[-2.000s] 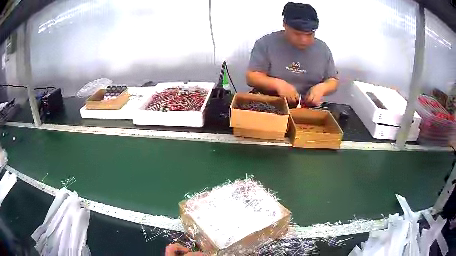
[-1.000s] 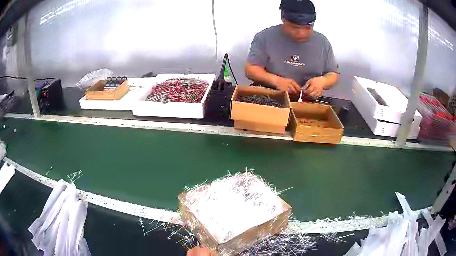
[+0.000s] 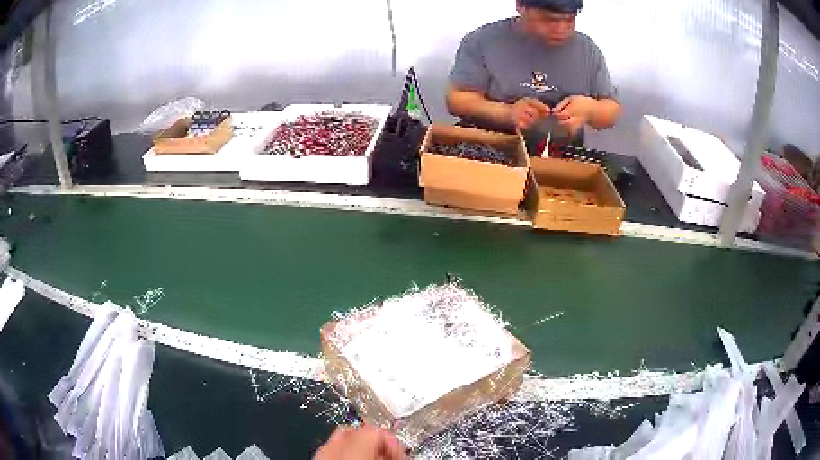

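Observation:
A tan carton (image 3: 463, 406) with a white top (image 3: 405, 355) stands at the near belt edge. Fine whitish strands cling to its top and lie tangled on the dark bench (image 3: 503, 431) beside it. My left hand (image 3: 361, 444) shows at the bottom edge, just below the carton's near left corner. It is cut off and blurred. Small thin bits show by its fingertips; I cannot tell if it holds them. My right hand is out of the picture. Long white strips lie fanned at the left (image 3: 108, 386) and right (image 3: 719, 418).
A green belt (image 3: 270, 260) crosses the view. Beyond it are a white tray (image 3: 306, 169) of red-and-silver parts, two open cartons (image 3: 472, 182) (image 3: 577, 214), white boxes (image 3: 688, 171) and a frame post (image 3: 748, 126). A person (image 3: 530, 67) opposite handles something small.
The whole scene sits higher in the picture. More of my left hand shows at the bottom edge, and white strip ends appear at the lower left. The person opposite has raised both hands.

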